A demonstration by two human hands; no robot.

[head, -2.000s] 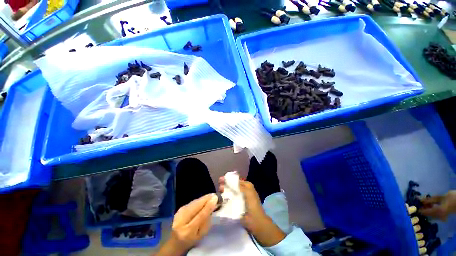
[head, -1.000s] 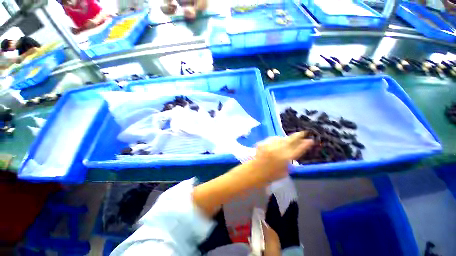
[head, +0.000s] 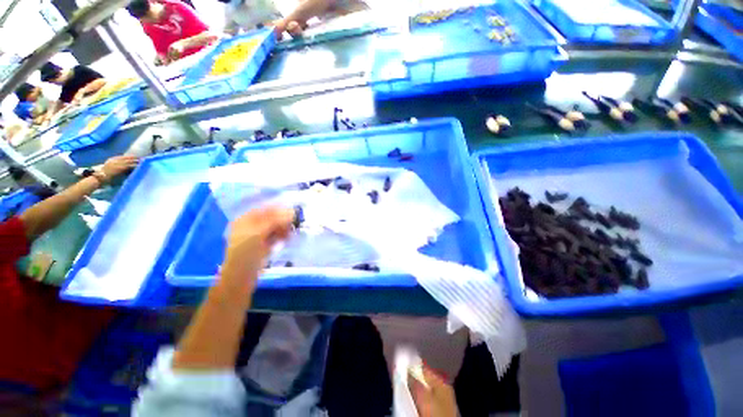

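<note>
My left hand point(head: 259, 232) reaches over the middle blue tray point(head: 326, 282), with a small dark part point(head: 298, 217) at its fingertips. The hand is slightly blurred. Under it lies a rumpled white liner point(head: 391, 213) with a few dark parts on it; one ribbed end hangs over the tray's front edge. My right hand point(head: 434, 397) is low over my lap, partly cut off by the lower edge, and holds a white cloth point(head: 405, 376). The right tray point(head: 635, 303) holds a dense heap of dark parts point(head: 570, 248) on white liner.
A white-lined left tray point(head: 102, 298) stands beside the middle tray. Another person's arm point(head: 69, 199) reaches in from the left. Black pieces with pale ends point(head: 570, 118) lie behind the trays. More blue trays point(head: 464, 69) and people are across the line. A blue crate point(head: 615, 379) is lower right.
My left hand has moved from my lap to the right tray, then left over the middle tray. My right hand stays low with the cloth. The view has tilted up; a neighbour's arm has appeared.
</note>
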